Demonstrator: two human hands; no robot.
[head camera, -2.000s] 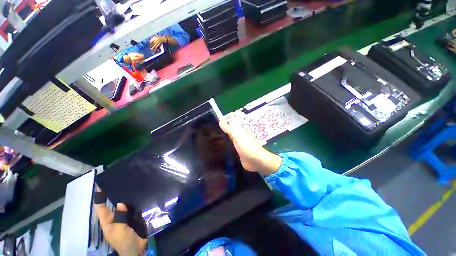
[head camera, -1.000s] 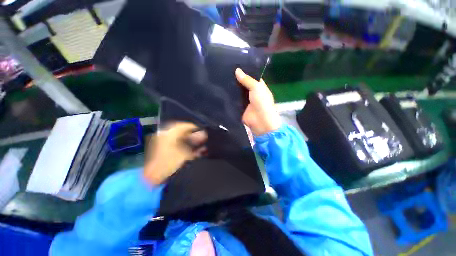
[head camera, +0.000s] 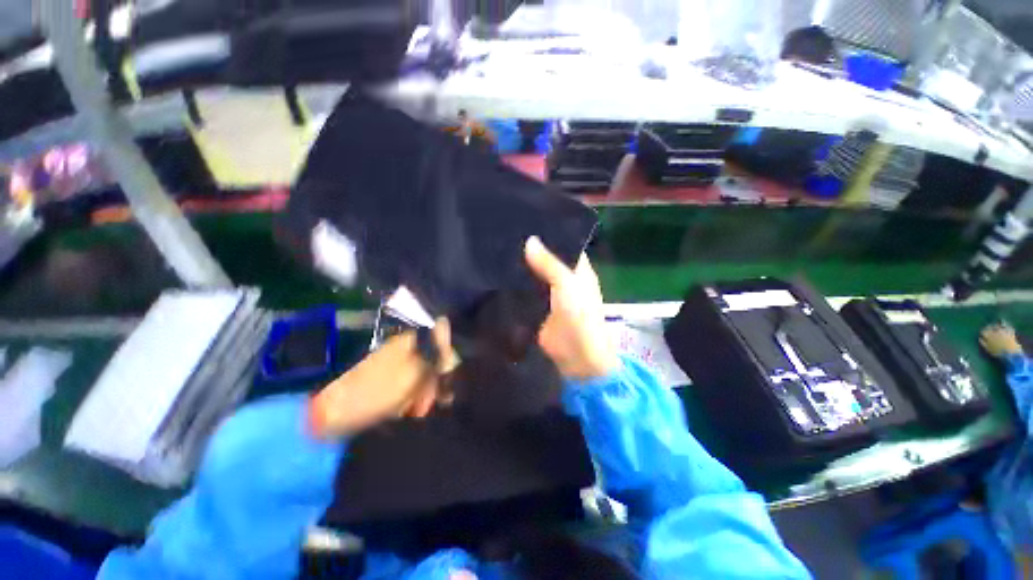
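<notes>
A black panel (head camera: 436, 210) with a white label is raised and tilted above a dark unit (head camera: 464, 459) in front of me. My right hand (head camera: 572, 317) grips the panel's right part, thumb on its face. My left hand (head camera: 391, 380) is at the panel's lower edge over the dark unit, fingers bent, with black finger cots. The left hand is blurred, and whether its fingers hold the edge cannot be told. A small light patch shows between the panel and my left hand.
At left are a white-topped stack of panels (head camera: 164, 380) and a blue bin (head camera: 299, 346). At right, black stacks with exposed boards on top (head camera: 793, 368) stand near a red-marked sheet (head camera: 646, 342). Another person's hand (head camera: 1001, 339) is at far right. A blue stool (head camera: 935, 549) is below.
The glossy slab held two-handed earlier is no longer seen that way; a labelled black panel is now raised. Since a second ago the view has tilted up and the panel sits lower in it.
</notes>
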